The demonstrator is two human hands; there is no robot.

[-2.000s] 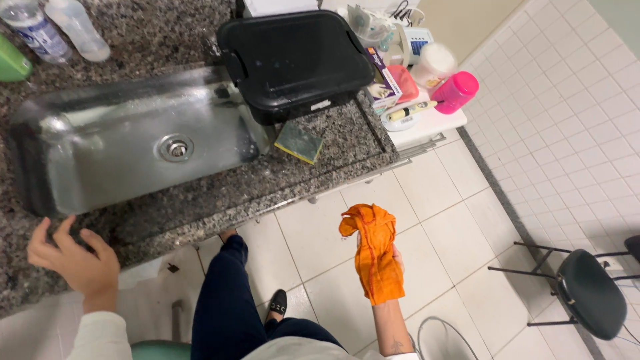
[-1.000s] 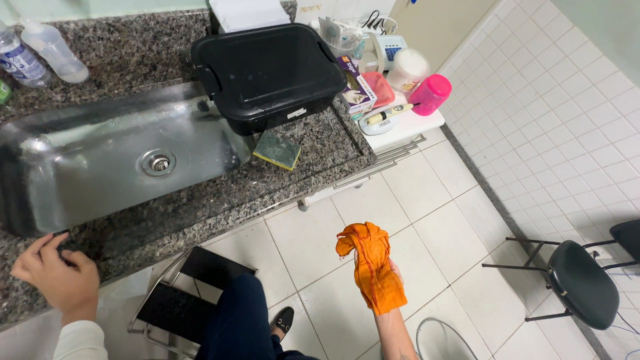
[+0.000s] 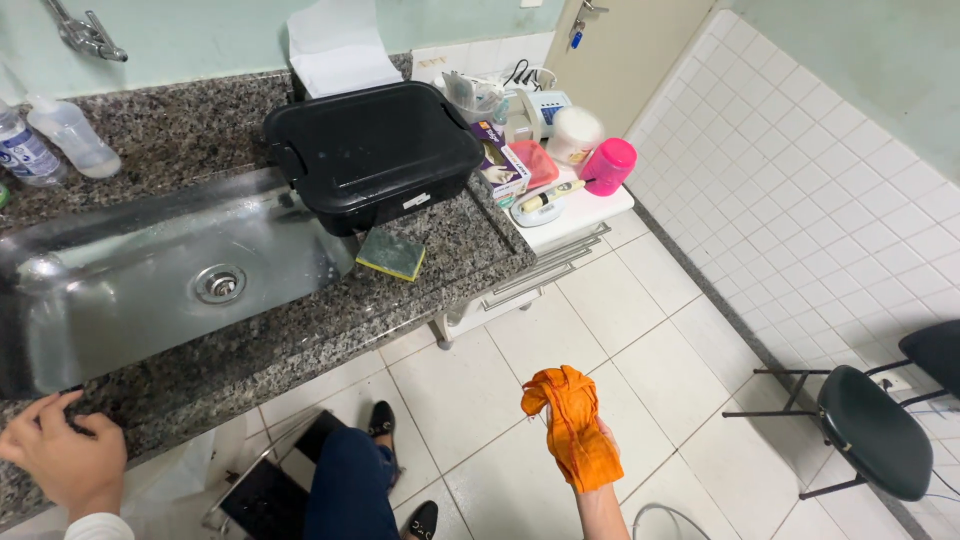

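Observation:
An orange cloth lies bunched in my right hand, held out over the tiled floor; the cloth hides most of the fingers. My left hand rests its fingertips at the front edge of the stainless steel sink, fingers spread, with nothing seen in it. On the granite countertop, right of the basin, lies a green and yellow scouring sponge. Behind the sponge a black lidded plastic box overlaps the sink's right corner.
Plastic bottles stand behind the sink, below a wall faucet. A white drawer cabinet holds a glove box, a pink cup and other supplies. A step stool stands by my legs; dark chairs are at the right wall.
The view has shifted, showing more of the wall and door. Both shoes and more of the step stool now show. The cloth stays in my right hand, and my left hand remains at the sink edge.

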